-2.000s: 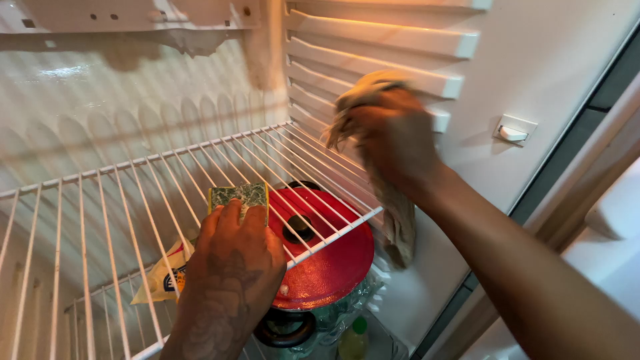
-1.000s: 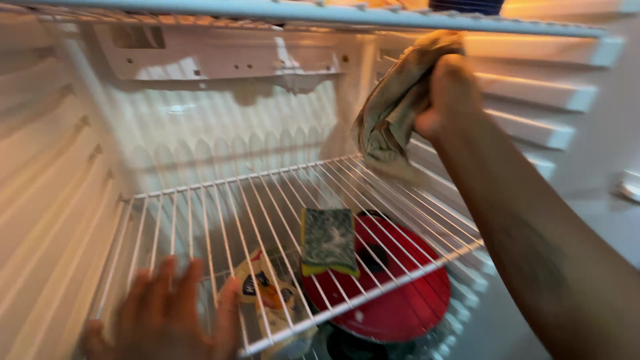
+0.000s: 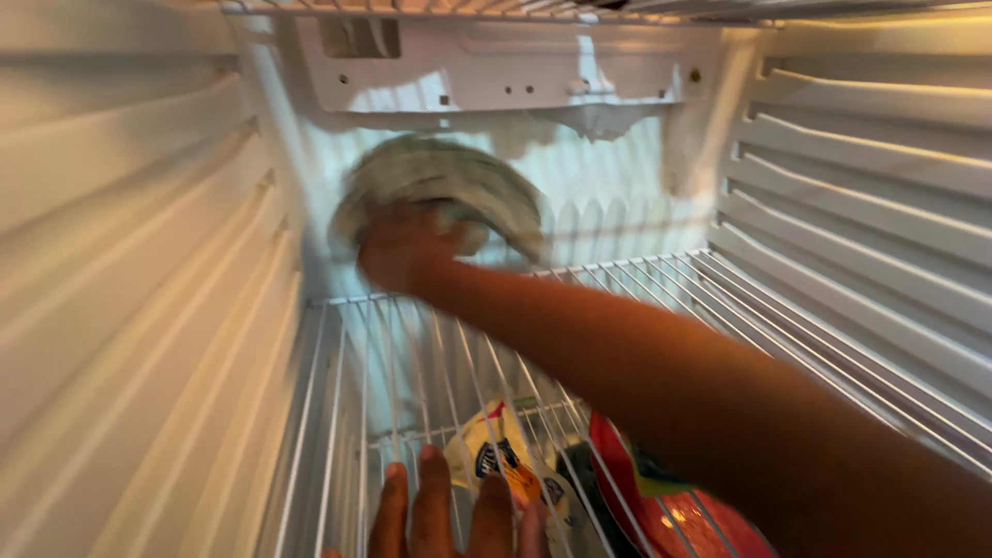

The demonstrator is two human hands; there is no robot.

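Inside a refrigerator, my right hand [image 3: 411, 244] presses a greyish-beige cloth [image 3: 442, 174] against the left part of the back wall [image 3: 620, 178]; hand and cloth are blurred. My left hand [image 3: 457, 511] is at the bottom edge, fingers spread and pointing up, over the front of the white wire shelf [image 3: 438, 341]; nothing shows in it, and whether it touches the wires cannot be told. On the shelf, partly behind my right forearm, is a green and yellow scouring sponge [image 3: 659, 474].
Below the wire shelf lie a printed yellow plastic packet [image 3: 496, 449] and a red pot lid [image 3: 713, 527]. Ribbed side walls stand at left [image 3: 139, 271] and right [image 3: 868, 178]. Another wire shelf [image 3: 496, 9] crosses the top, with a panel [image 3: 496, 66] beneath it.
My right hand has moved with the cloth from the right side wall to the left part of the back wall. My left hand has left the sponge. The view has swung left.
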